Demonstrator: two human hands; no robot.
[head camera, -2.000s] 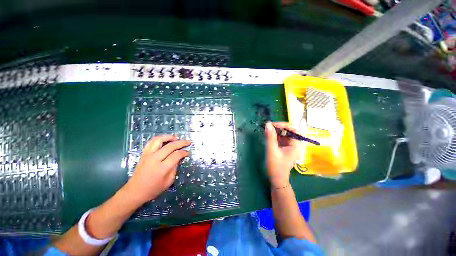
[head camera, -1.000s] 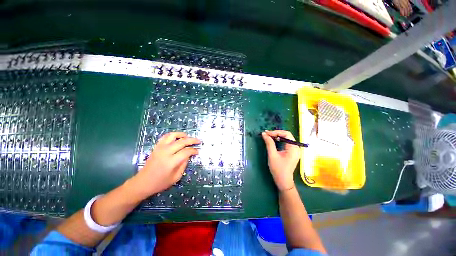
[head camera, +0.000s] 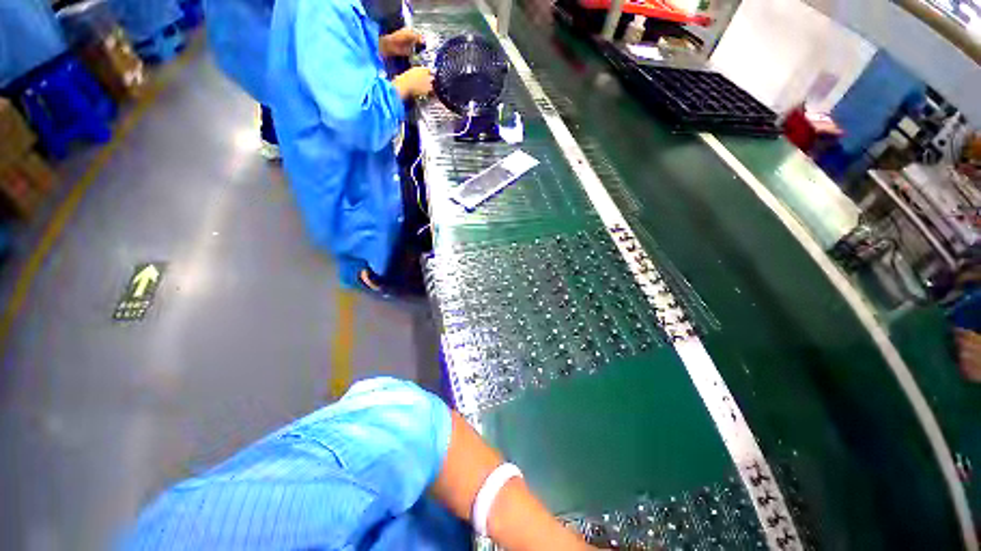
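Observation:
The view is turned to the left along the bench. My left forearm (head camera: 527, 519) with a white wristband (head camera: 494, 497) enters at the bottom centre; its hand is cut off by the lower edge, over the near clear tray (head camera: 705, 514). My right hand, the thin dark tool and the yellow bin are out of the picture. A second clear tray (head camera: 549, 312) full of small shiny pieces lies further along the green bench. Dark tailed pieces (head camera: 766, 490) sit in a row on the white strip (head camera: 705, 385).
A white-framed flat item (head camera: 495, 180) and a black fan (head camera: 470, 75) stand further along the bench. A person in a blue smock (head camera: 333, 129) is at the bench's left edge. A black tray (head camera: 699, 97) lies at the back right. Grey floor (head camera: 215, 323) is on the left.
The view has swung left. My right hand, the tool, the yellow bin and the white fan have left the picture. My left hand has gone past the bottom edge, leaving the forearm.

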